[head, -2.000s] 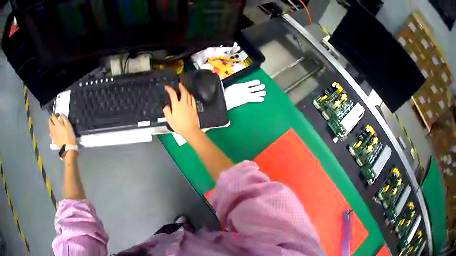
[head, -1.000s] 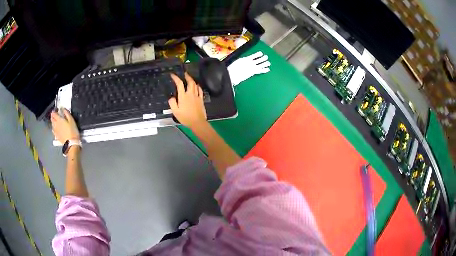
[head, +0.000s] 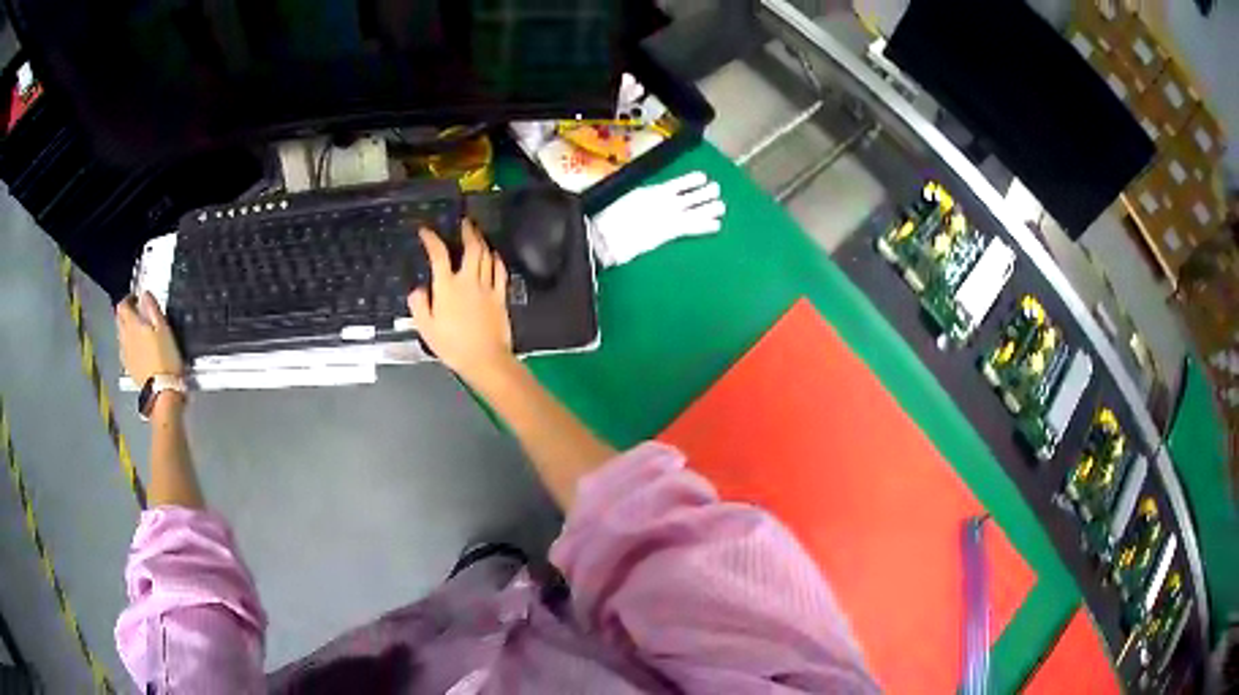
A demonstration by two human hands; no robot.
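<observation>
A black keyboard lies on a pale tray below a dark monitor. My right hand is bare, with fingers apart on the keyboard's right end; it holds nothing. My left hand rests at the tray's left edge, by the keyboard's lower left corner, with a watch on the wrist; whether it grips the edge cannot be told. A black mouse sits on a dark pad right of the keyboard, untouched. A white glove lies flat right of the mouse.
A black parts bin with yellow and white contents stands behind the mouse. A red mat lies on the green bench, with purple translucent strips on it. Several circuit boards line the dark conveyor at right. The monitor stands behind the keyboard.
The view has shifted slightly. My right hand stays over the keyboard's right end, with small finger changes. My left hand stays at the tray's left edge. The boards on the conveyor have shifted in view.
</observation>
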